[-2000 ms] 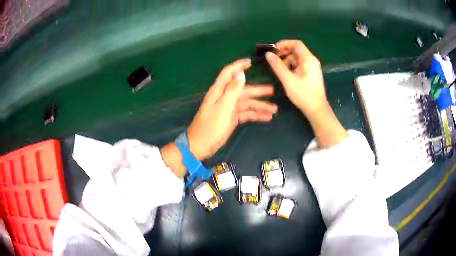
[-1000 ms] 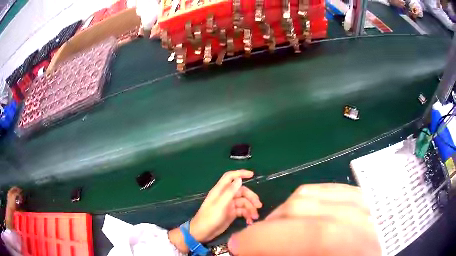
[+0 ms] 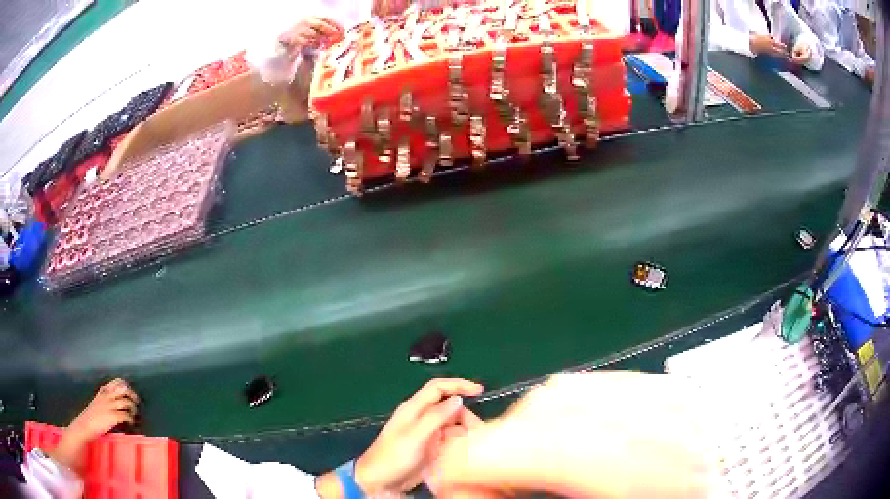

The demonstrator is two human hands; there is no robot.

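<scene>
My left hand (image 3: pixel 415 443), with a blue strap (image 3: pixel 348 479) at the wrist, is at the bottom centre, its index finger extended. My right hand (image 3: pixel 576 429) is large, overexposed and blurred, and overlaps my left hand's fingers. Whatever may be between the hands is hidden. A dark watch part (image 3: pixel 429 347) lies on the green belt just above my left hand. A second dark part (image 3: pixel 261 391) lies further left. An open watch housing (image 3: pixel 649 276), white and gold inside, lies on the belt at the right.
Red rack (image 3: pixel 468 107) with hanging metal clamps stands across the belt. Clear tray stack (image 3: pixel 146 205) is at the left. Another person's hand (image 3: pixel 109 407) is by the red compartment tray (image 3: pixel 137 468). White perforated mat (image 3: pixel 781 419) is at the lower right, near a small belt part (image 3: pixel 805 238). More people are behind.
The view has tilted upward since the earliest frame. The dark part released on the belt shows further left. My right hand has come over my left fingers. Another person's hand reaches in further at left.
</scene>
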